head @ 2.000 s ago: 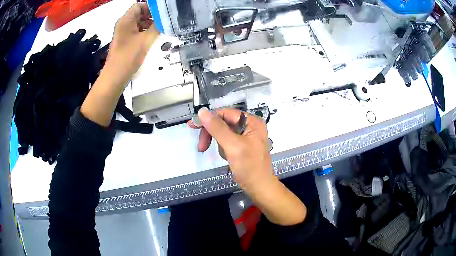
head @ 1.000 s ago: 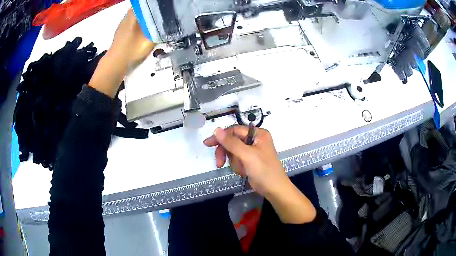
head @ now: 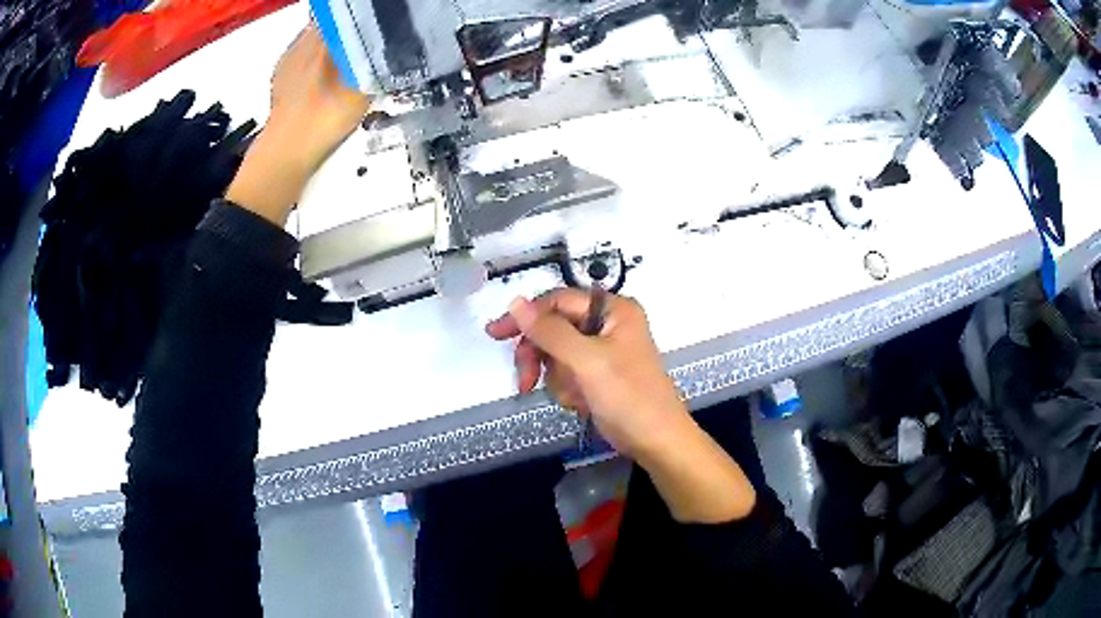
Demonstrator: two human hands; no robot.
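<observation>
The sewing machine (head: 531, 199) has a white bed, an engraved plate and a dark metal frame above it. A narrow metal tongue (head: 450, 217) points toward me from the needle area. My left hand (head: 312, 103) is behind the left edge of the machine head; its fingertips are partly hidden, and I cannot tell if it holds anything. My right hand (head: 592, 362) is in front of the bed, with slim dark tweezers (head: 595, 312) tucked in it. Its thumb and index finger are close together with no strip visible. A shaggy pile of black strips (head: 133, 242) lies left of the machine.
The white table's front edge carries a printed measuring scale (head: 423, 461). An orange-red cloth (head: 181, 39) lies at the back left. Grey-black fabric (head: 966, 483) is below right. Dark tools or brushes (head: 966, 133) and a dark flat object (head: 1042, 187) are at the right.
My right hand has moved away from the metal tongue, toward me and to the right. My left hand stays behind the machine head. The view has shifted slightly.
</observation>
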